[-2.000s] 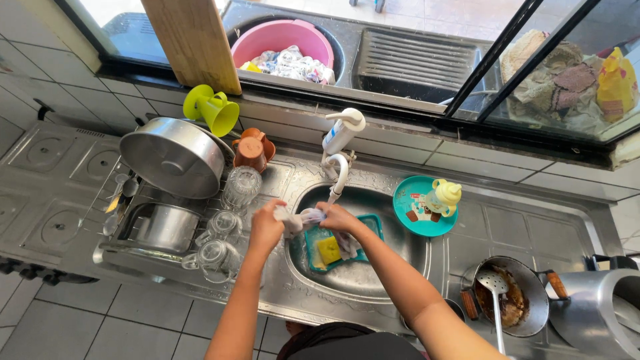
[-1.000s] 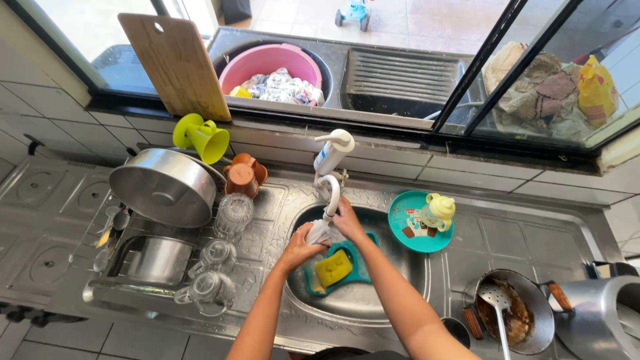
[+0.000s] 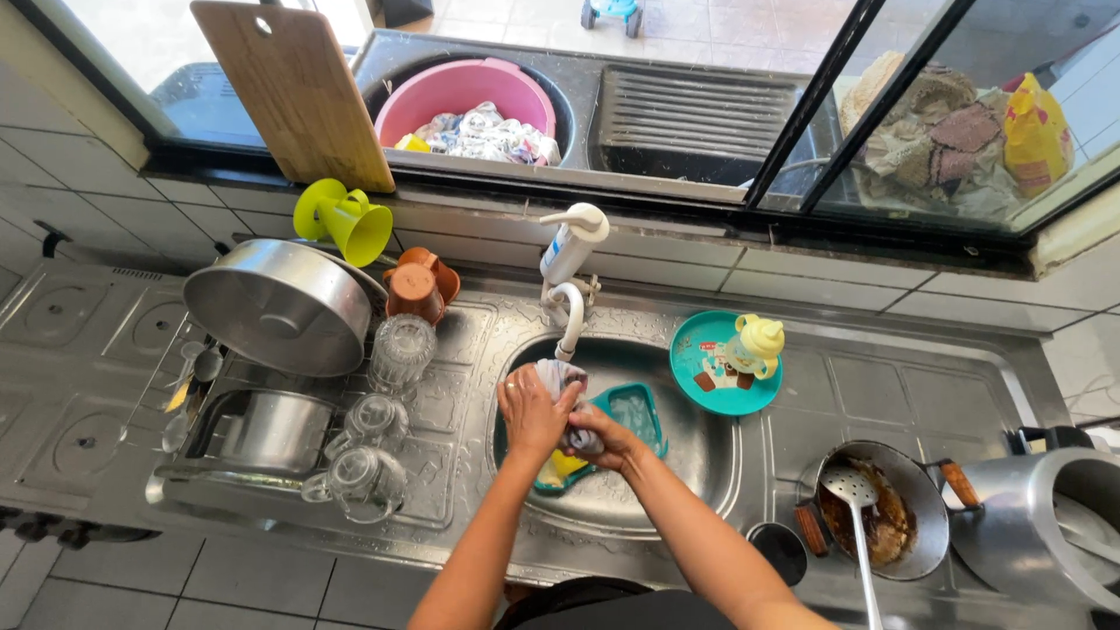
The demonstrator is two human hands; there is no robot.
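Observation:
Over the stainless steel sink basin (image 3: 691, 472), a bunched wet cloth (image 3: 560, 376) is held between both hands, just below the white curved faucet spout (image 3: 573, 319). My left hand (image 3: 532, 409) presses on its upper left side. My right hand (image 3: 608, 437) grips its lower end. Under the hands a teal soap dish (image 3: 636, 416) lies in the basin, with a yellow sponge (image 3: 560, 468) partly hidden by them. Right of the basin stands a teal plate (image 3: 713, 395) bearing a yellow-topped baby cup (image 3: 754, 346).
On the left, a wire rack holds a large aluminum pan (image 3: 278, 306) and a small pot (image 3: 276, 430), beside glass mugs (image 3: 363, 481). A dirty pan (image 3: 927, 525) with a slotted spoon (image 3: 850, 490) and a large pot (image 3: 1032, 525) stand right. A cutting board (image 3: 302, 96) leans at the window.
The cloth, stretched between the hands two seconds ago, is now bunched up. My right hand has moved down from beside the faucet spout since one second ago.

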